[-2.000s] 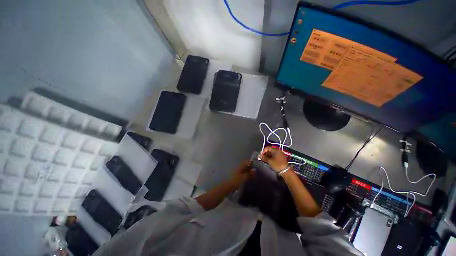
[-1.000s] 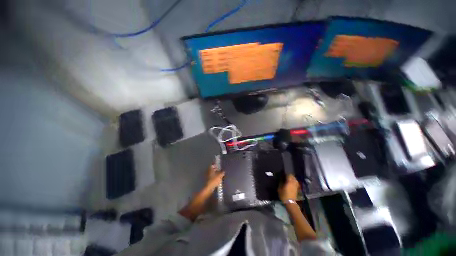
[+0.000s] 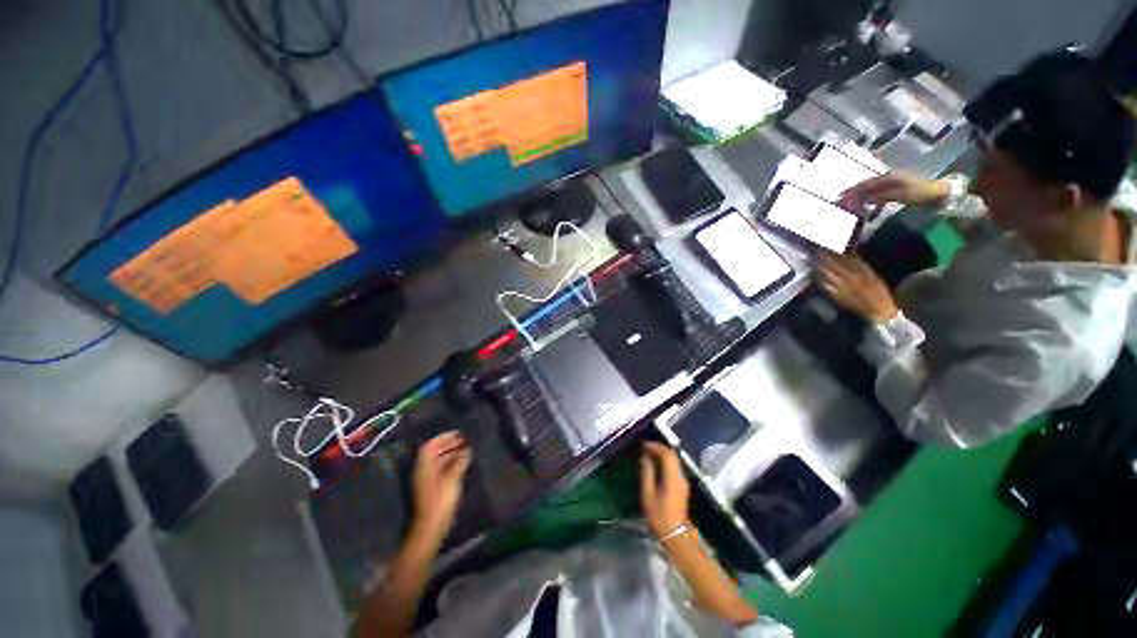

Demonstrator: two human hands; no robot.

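A dark tablet (image 3: 362, 521) lies at the front left of the bench, with a looped white cable (image 3: 312, 430) at its upper edge. My left hand (image 3: 439, 484) is over dark slabs to its right, fingers slightly bent, with nothing seen in it. My right hand (image 3: 665, 492) is near the bench's front edge, left of an open drawer (image 3: 794, 580), and looks empty. A grey tablet (image 3: 584, 384) and a black tablet (image 3: 638, 337) lie side by side near the second cable. Two dark tablets lie in the drawer.
Two monitors (image 3: 237, 262) stand along the back. Handheld scanners (image 3: 518, 405) lie at the glowing keyboards. A coworker (image 3: 1022, 274) at the right handles lit tablets (image 3: 810, 217). More dark tablets (image 3: 168, 471) lie on pale sheets at the far left.
The view has swung right, bringing the coworker and more of the drawer into view. My right hand has left the black tablet area and is by the drawer. My left hand has moved over the dark slabs.
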